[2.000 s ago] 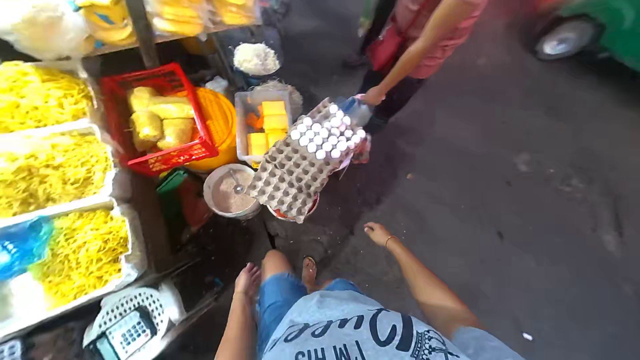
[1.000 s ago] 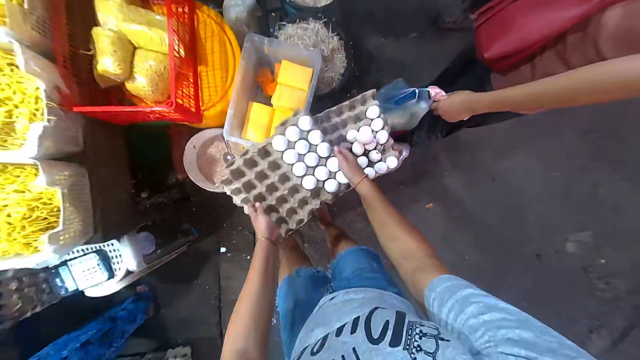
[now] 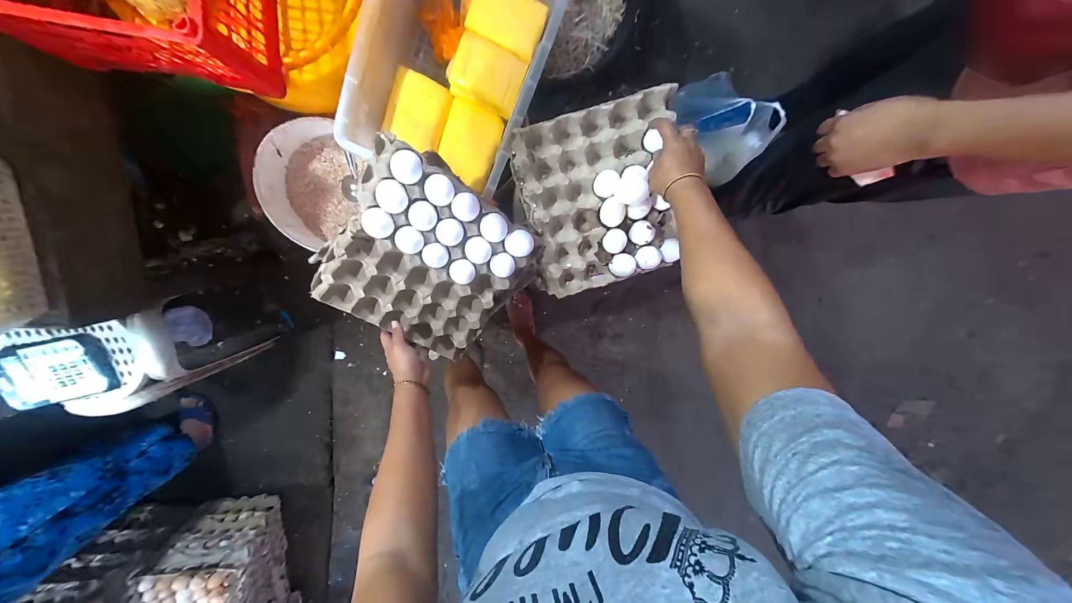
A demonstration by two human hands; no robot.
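My left hand (image 3: 405, 356) holds the near edge of a grey pulp egg tray (image 3: 368, 272), its thumb on top. Several white eggs (image 3: 450, 232) fill the far part of this tray; its near cups are bare. Beside it on the right lies a second pulp egg tray (image 3: 557, 180) with several white eggs (image 3: 614, 212) grouped at its right side. My right hand (image 3: 677, 157) is at that tray's far right corner, the fingers touching a white egg (image 3: 653, 140); whether they grip the egg or the tray rim is hidden. A blue-and-clear plastic bag (image 3: 727, 126) sits just beyond.
A plastic bin (image 3: 360, 92) with yellow blocks (image 3: 469, 138) stands ahead, near a red crate (image 3: 243, 50) and a white bucket (image 3: 272, 167). Another person's hand (image 3: 875, 138) is at right. A calculator (image 3: 59, 368) and stacked egg trays (image 3: 260, 536) are at left.
The egg trays, together one second ago, are now apart side by side. My right hand has moved from among the eggs to the right tray's far corner. The other person's hand has let go of the bag.
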